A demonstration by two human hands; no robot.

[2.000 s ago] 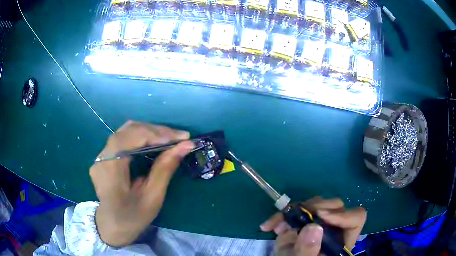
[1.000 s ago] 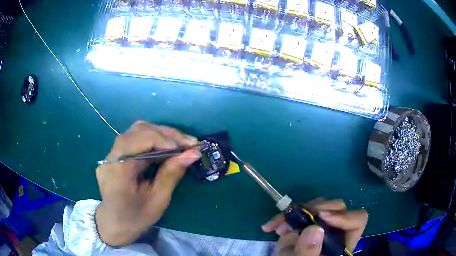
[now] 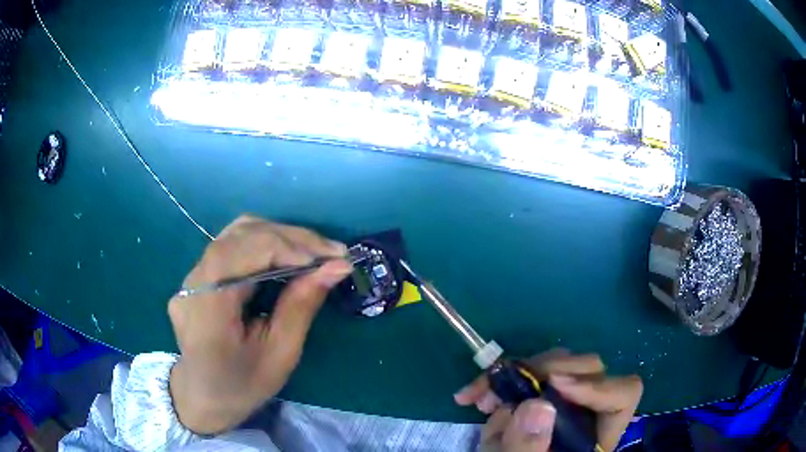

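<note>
My left hand [image 3: 252, 322] holds thin grey tweezers [image 3: 239, 280], their tips at the upper left edge of a round black circuit board [image 3: 373, 281]. The board lies on a small black block [image 3: 389, 238] with a yellow corner [image 3: 409, 294]. My right hand [image 3: 552, 402] holds a soldering iron [image 3: 455, 320] by its black and yellow handle. The iron's tip is just right of the board; I cannot tell if it touches. Any part between the tweezer tips is too small to tell. A pale solder wire [image 3: 119, 132] runs from the upper left to behind my left hand.
A glaring clear tray [image 3: 566, 179] with rows of white, yellow-edged squares lies at the back. A round tub [image 3: 665, 256] of silver shavings stands at right. Another round board [image 3: 51, 157] lies at far left. A dark-handled tool [image 3: 710, 55] lies beside the tray. The green mat [image 3: 495, 238] lies beneath.
The iron and my right hand have moved slightly left and up, bringing the tip closer to the board. The tweezers stay at the board's upper left edge.
</note>
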